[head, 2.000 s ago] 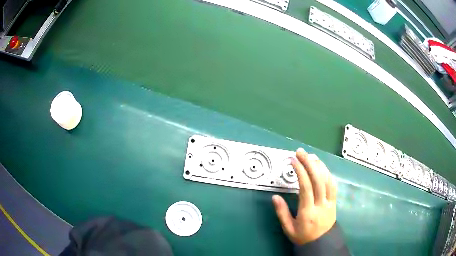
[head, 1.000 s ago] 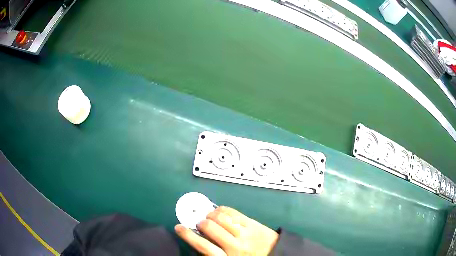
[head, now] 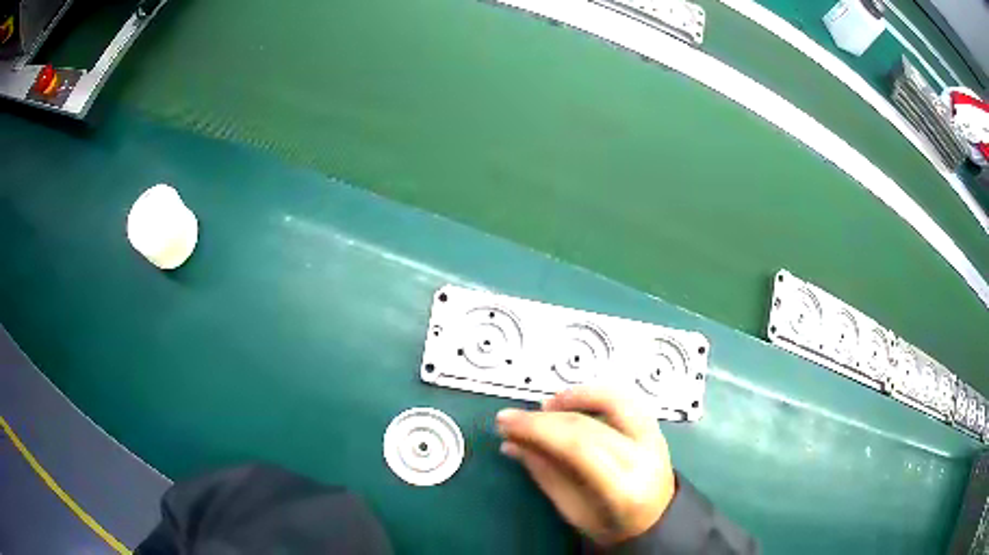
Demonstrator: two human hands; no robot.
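A silver fixture plate (head: 534, 374) with three ringed round wells lies flat on the green bench. A pale round disc (head: 424, 447) with rings and a centre hole lies flat below its left end. My right hand (head: 591, 461) is just right of the disc, apart from it, and overlaps the plate's lower edge. Its fingers are bent and close together; whether something small is between them is hidden. My left hand is not in view; only a dark sleeve shows at the bottom left.
A white rounded piece (head: 163, 227) stands on the bench at left. More fixture plates (head: 830, 330) lie end to end at right. Another plate (head: 664, 15) is on the far strip. A white bottle (head: 853, 26) and a plate stack (head: 927, 112) are top right. A red button (head: 46, 79) is top left.
My right hand went from the near plate's right end to the disc, then let go and moved right. The disc now shows its rings again. The far-strip plate moved left.
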